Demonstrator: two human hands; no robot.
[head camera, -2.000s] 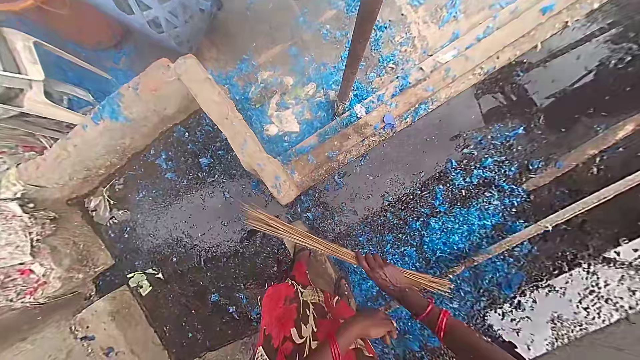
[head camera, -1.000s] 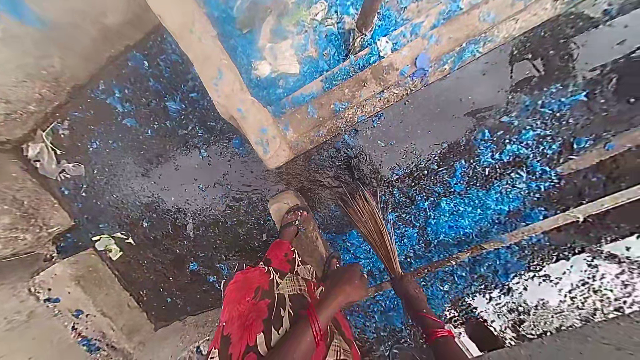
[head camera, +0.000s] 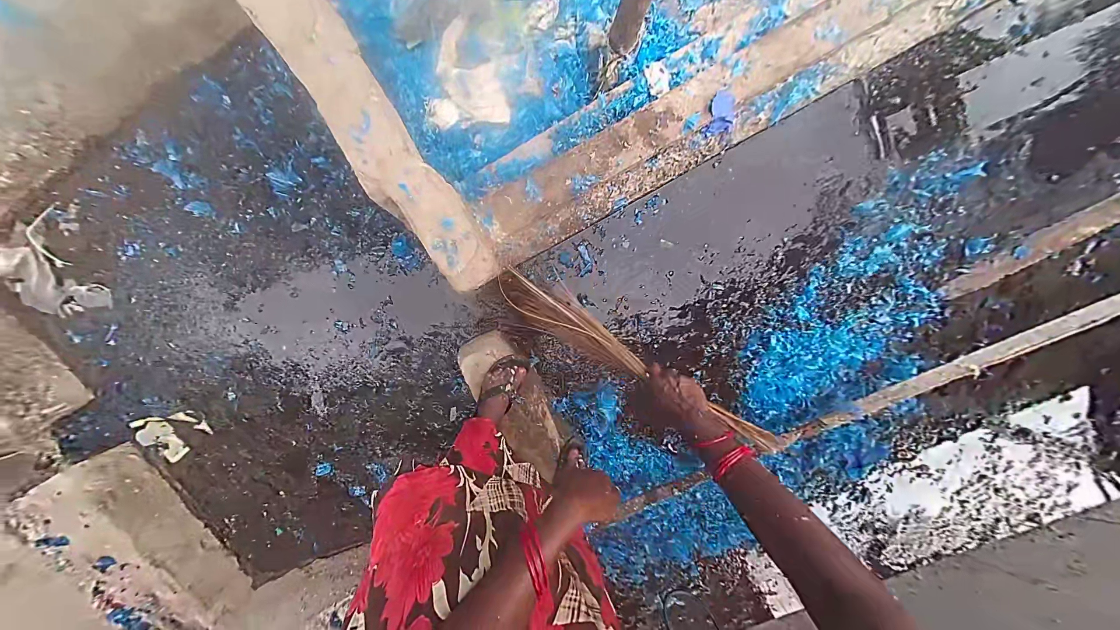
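My right hand (head camera: 678, 404) grips a broom of thin straw-like sticks (head camera: 582, 328) near its butt end. The broom slants up and left, its bristle tips at the water beside the corner of a concrete ledge (head camera: 464, 254). Blue plastic flakes (head camera: 840, 324) float on the dark water around and beyond my right hand. My left hand (head camera: 584, 492) is curled near my knee, over the floral cloth (head camera: 420, 542); whether it holds anything is not visible. My sandalled foot (head camera: 501, 382) rests on a narrow block (head camera: 535, 424) in the water.
A long narrow bar (head camera: 971, 360) crosses the water at right. Behind the concrete edge (head camera: 612, 157) stands a post (head camera: 628, 31) among blue flakes. Pale plastic scraps (head camera: 52, 284) lie at the left, and a concrete slab (head camera: 122, 525) borders the water at lower left.
The broom first lies across in front of my hands, then points up from my right hand, and now slants left toward the ledge corner. The view has moved closer over the water since the first frame.
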